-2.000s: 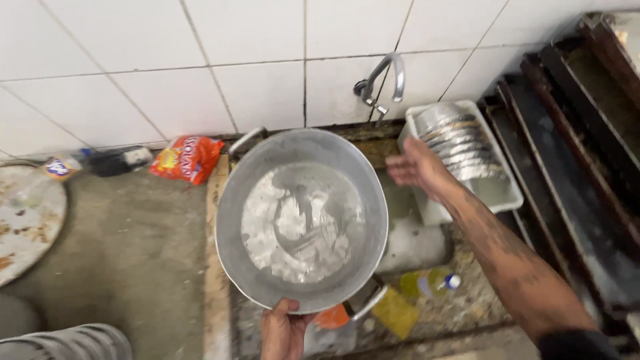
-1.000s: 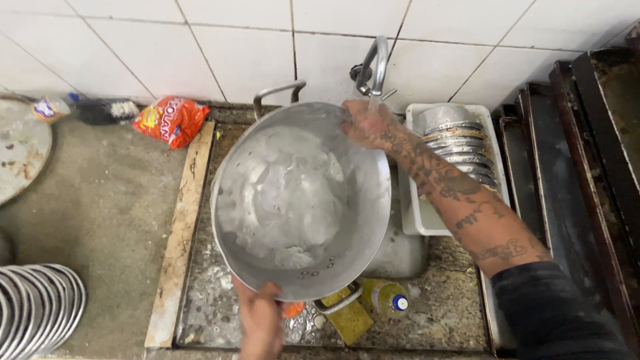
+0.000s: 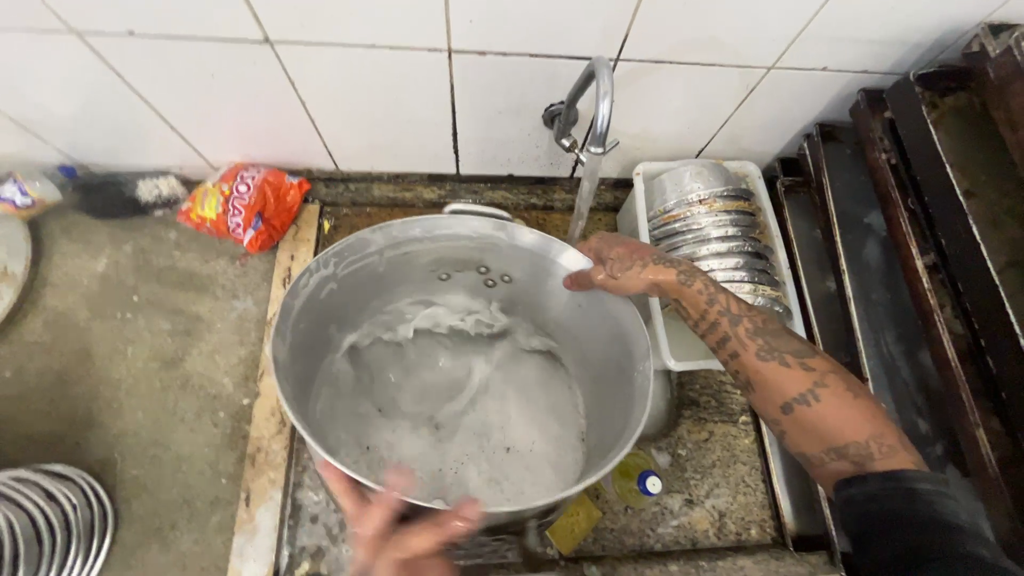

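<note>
A large aluminium pot (image 3: 464, 384) with cloudy water moving inside it stands tilted over the stone sink area. My right hand (image 3: 620, 264) grips its upper right rim, thumb on the inside. At the near rim is my left hand (image 3: 408, 520), blurred, with fingers spread against or just beside the metal; whether they touch is unclear. Water runs from the curved metal faucet (image 3: 600, 104) down behind the pot's rim, close to my right hand. One pot handle (image 3: 478, 211) shows at the far side. Below the pot lie a yellow sponge (image 3: 574, 524) and a bottle of yellowish liquid (image 3: 636, 480).
A white plastic bin (image 3: 692, 352) holding stacked metal pans (image 3: 712, 240) stands right of the faucet. Dark baking trays (image 3: 880, 264) lean at the far right. On the left counter are an orange plastic bag (image 3: 244, 206), a brush (image 3: 128, 194) and metal rings (image 3: 56, 516).
The pot has turned, its handle shifting along the far rim, and the water inside now swirls. My left hand's fingers have spread from their hold on the near rim. Water now visibly runs from the faucet.
</note>
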